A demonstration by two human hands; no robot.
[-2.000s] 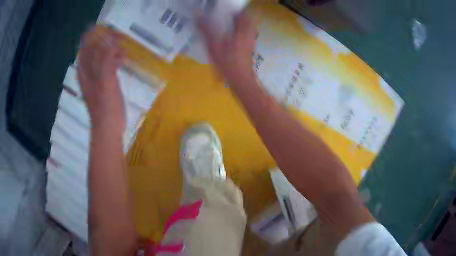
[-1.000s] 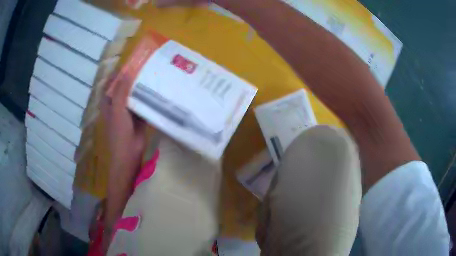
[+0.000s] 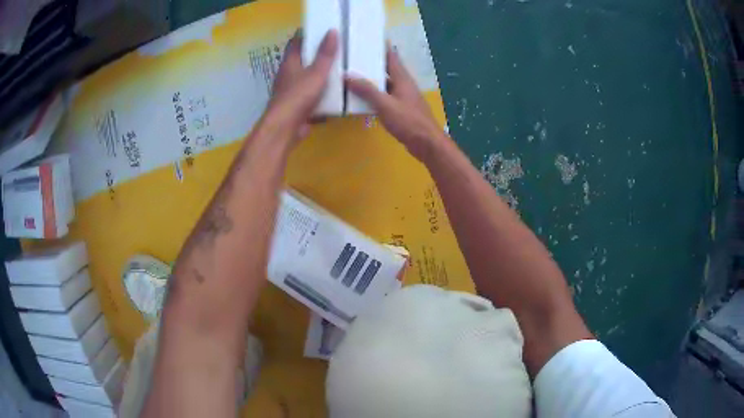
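Observation:
My left hand [image 3: 306, 86] and my right hand [image 3: 396, 102] hold two white product boxes [image 3: 365, 49] between them at the top middle, side by side with a dark gap between. The boxes' far ends are cut off by the picture's top edge. They are over the yellow cardboard sheet [image 3: 220, 180]. Another product box [image 3: 314, 253] with dark printed bars lies on the sheet between my forearms, partly hidden by my knee. Part of a further box [image 3: 321, 336] shows below it.
A row of white product boxes [image 3: 61, 314] stands at the left. A box with an orange band [image 3: 37, 200] lies beyond the row, with another box above it. Worn green floor [image 3: 604, 163] is at the right. A white shoe [image 3: 147, 284] is on the sheet.
My view has turned to the right. Both hands are now together on two boxes at the top. The printed box from my left hand no longer is in it; a similar one lies between my forearms.

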